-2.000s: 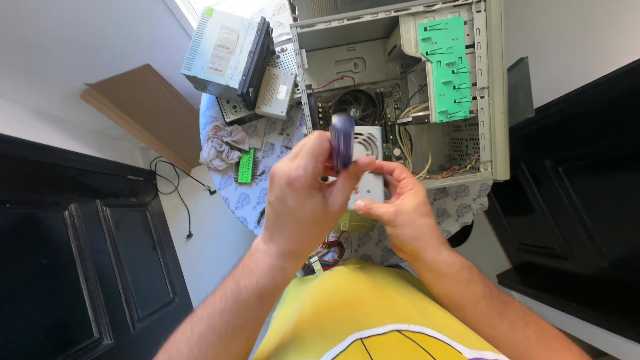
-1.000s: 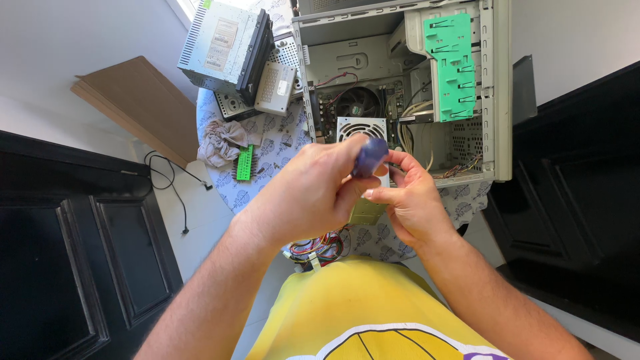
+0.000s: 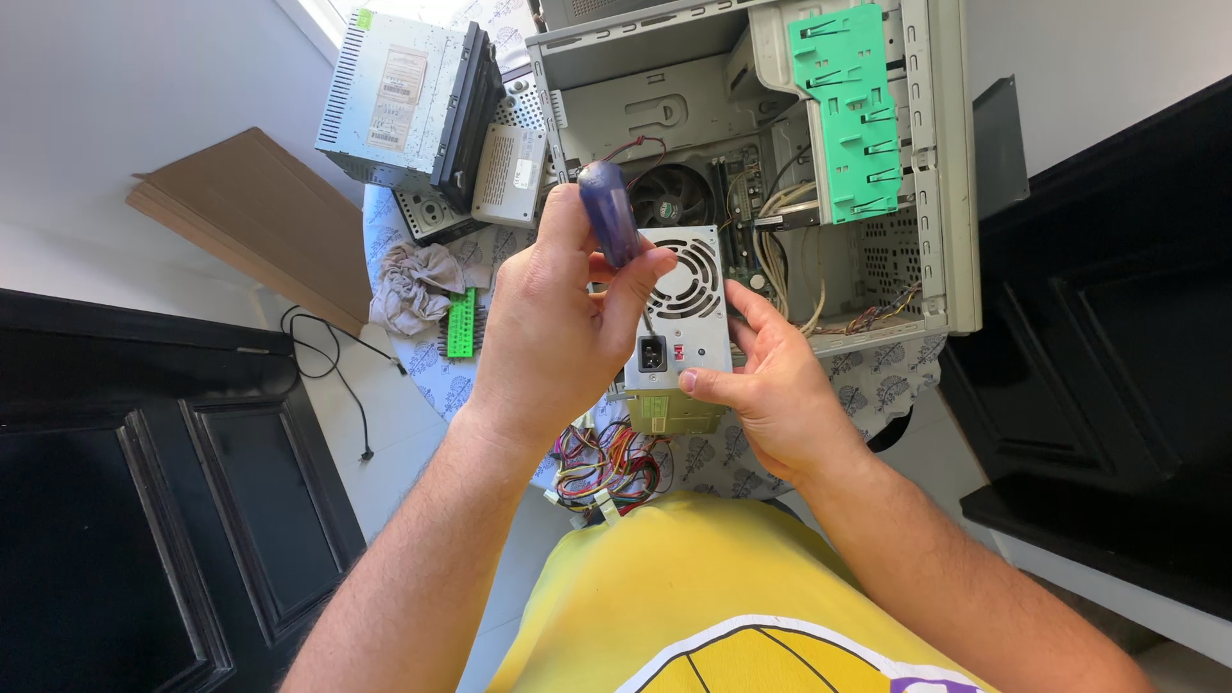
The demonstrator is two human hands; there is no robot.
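Observation:
My left hand (image 3: 558, 318) grips the dark blue handle of a screwdriver (image 3: 610, 214); its shaft points down at the power socket area of a computer power supply (image 3: 685, 332). With thumb and fingers, my right hand (image 3: 784, 385) holds the right side of this metal unit, whose fan grille and socket face up. A bundle of coloured cables (image 3: 611, 467) with connectors lies just below the unit, near the yellow shirt. Behind the unit stands an open computer case (image 3: 948, 192) with a CPU fan (image 3: 671, 195) and a green plastic bracket (image 3: 852, 115).
At the upper left of the patterned tablecloth (image 3: 881, 385) are a car stereo unit (image 3: 404, 106) and a metal drive (image 3: 510, 175). A crumpled cloth (image 3: 416, 289) lies beside a green bit holder (image 3: 462, 323). A cardboard sheet (image 3: 260, 226) and black cable (image 3: 337, 371) are at the left.
My left hand and the screwdriver have shifted left over the power supply. The fan grille and power socket, largely covered by my hands before, are now in sight.

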